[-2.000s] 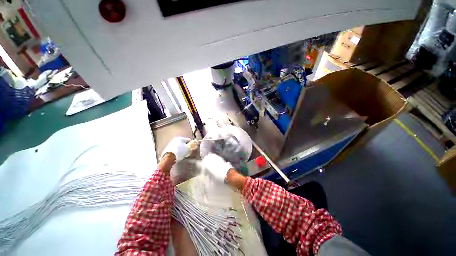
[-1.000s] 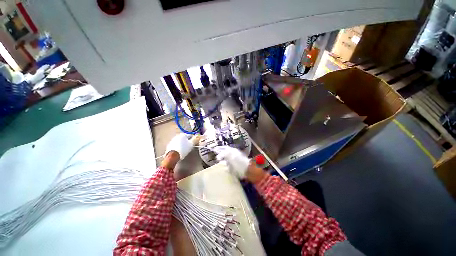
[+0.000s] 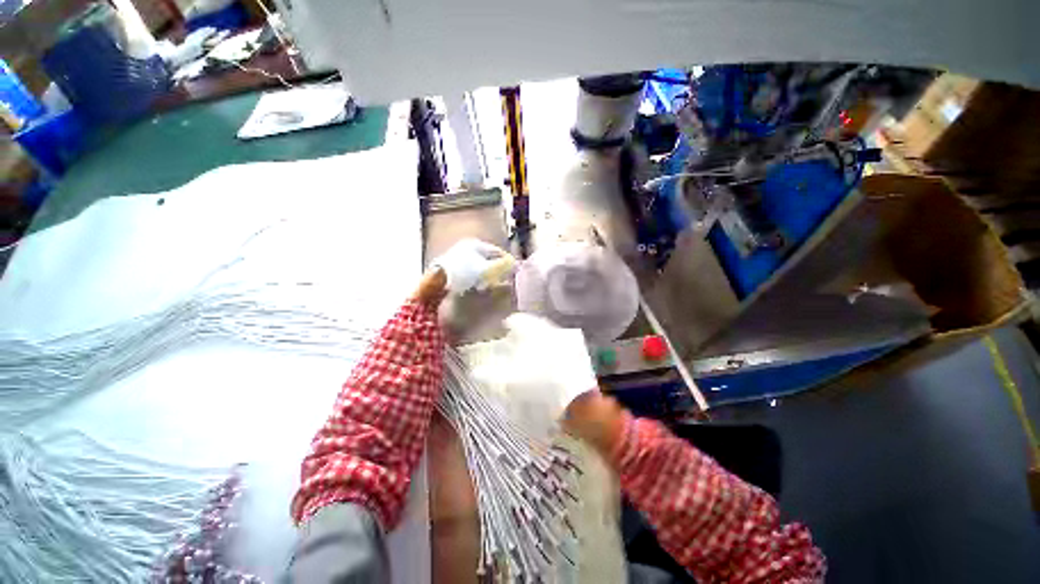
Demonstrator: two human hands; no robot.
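Observation:
The round disc [image 3: 578, 291] is blurred. My left hand [image 3: 474, 267], in a white glove, is at the disc's left edge with its fingers together; whether it holds a cable is too blurred to tell. My right hand [image 3: 534, 371], gloved and blurred, is in front of the disc, over the cream board; its fingers and any cable in them cannot be made out. A bundle of white cables [image 3: 493, 453] fans out between my forearms, with reddish-brown and silver tips at its near end.
A white sheet [image 3: 331, 228] on the left carries more cables. A red button [image 3: 653, 348], a green button [image 3: 607, 357] and a slanting pale rod [image 3: 675, 354] are right of my right hand. A metal chute [image 3: 815, 314] and an open carton [image 3: 969, 245] stand further right. A white cabinet overhangs the top.
The view has shifted, so the scene sits further right and more of the left cable pile shows. My right hand has drawn back from the disc toward me. The disc's fixtures, visible before, are now blurred.

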